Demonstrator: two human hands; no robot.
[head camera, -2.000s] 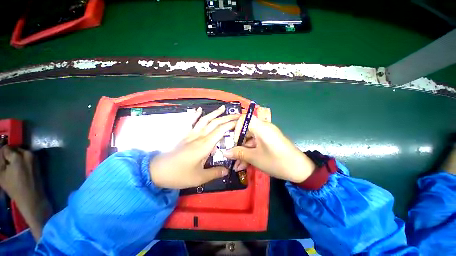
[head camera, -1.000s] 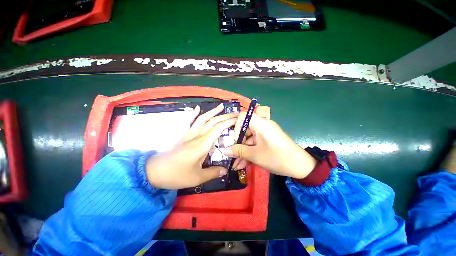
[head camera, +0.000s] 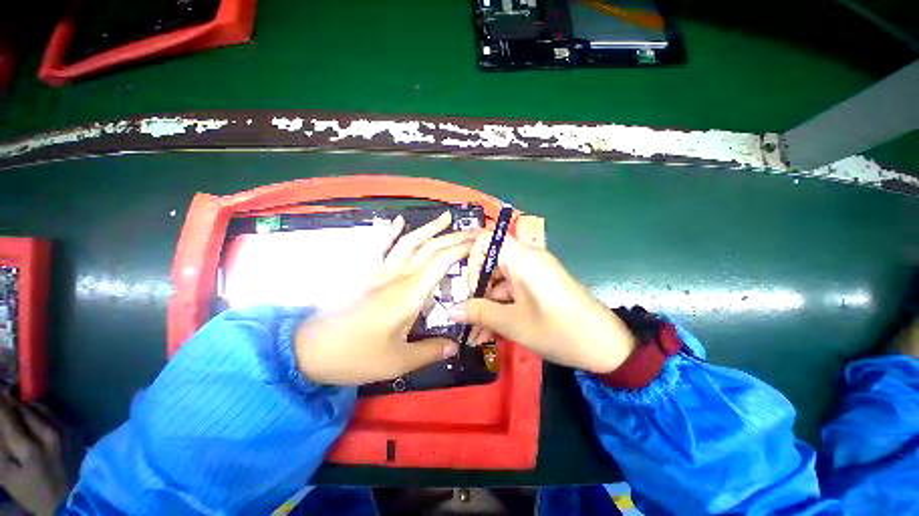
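An opened tablet unit (head camera: 433, 375) lies in a red-orange foam tray (head camera: 443, 445). Its battery (head camera: 302, 264) glares white, with the circuit board (head camera: 443, 312) at the right end. My left hand (head camera: 388, 312) lies over the battery edge and board, fingers spread, thumb near the tool's lower end. My right hand (head camera: 529, 302) holds a slim black pen-like tool (head camera: 493, 254), slanting down to the board end. The tool's tip and the spot it works on are hidden or too small to tell. A small yellow-gold spot (head camera: 491, 355) shows near the board's lower corner.
Beyond the chipped white-and-brown rail (head camera: 403, 135), an untrayed tablet (head camera: 574, 50) and a trayed unit (head camera: 151, 58) lie on the green conveyor. Another red tray (head camera: 36, 323) is at the left edge, with a person's hand (head camera: 28, 454) below it. Another person's blue sleeve (head camera: 877, 423) is at the right.
The units on the conveyor have shifted right. The left neighbouring tray has changed position, and the person's hand there is now lower. My hands and the tool have hardly moved.
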